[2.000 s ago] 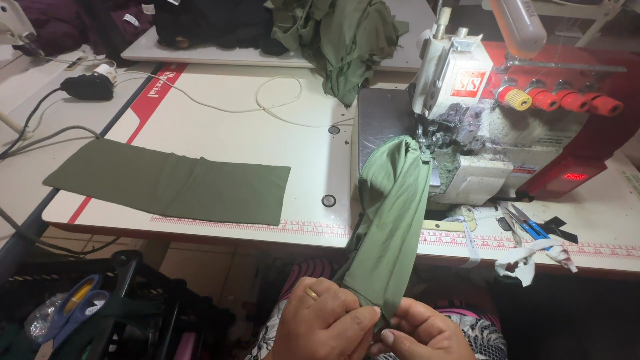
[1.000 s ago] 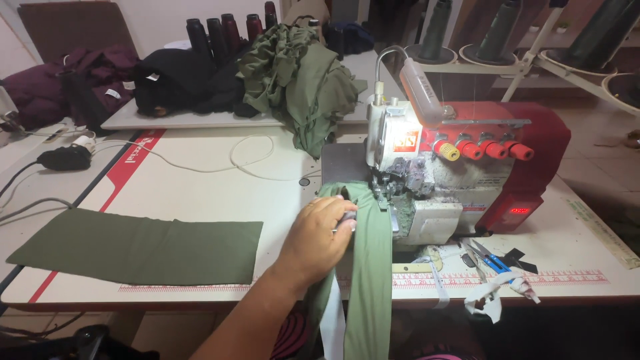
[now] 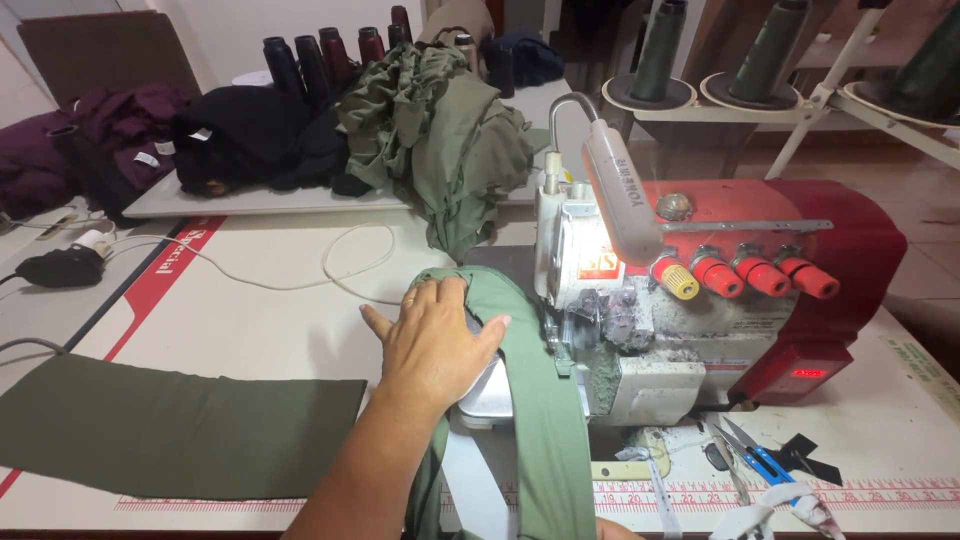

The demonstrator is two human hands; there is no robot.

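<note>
A band of green fabric [image 3: 551,420] loops over the bed of a red and white overlock sewing machine [image 3: 750,292], its right edge beside the presser foot [image 3: 559,352]. My left hand [image 3: 439,345] lies palm down on the back of the loop, fingers spread over the cloth, left of the needle area. Of my right hand [image 3: 616,529] only a small part shows at the bottom edge, beside the band's lower end; its grip is hidden. A white strip [image 3: 476,480], perhaps elastic, hangs inside the loop. A flat dark green fabric piece [image 3: 180,427] rests on the table at the left.
Blue thread snips [image 3: 761,454], white scraps [image 3: 780,510] and black scraps [image 3: 806,457] lie at the front right. Piled green garments [image 3: 450,142] and black garments [image 3: 247,139] are behind. A white cable [image 3: 285,287] crosses the table. Thread cones [image 3: 652,52] stand at the back right.
Two seconds ago both hands held the band's near end at the table's front. My left hand has since moved up to the machine bed and farther onto the back of the loop.
</note>
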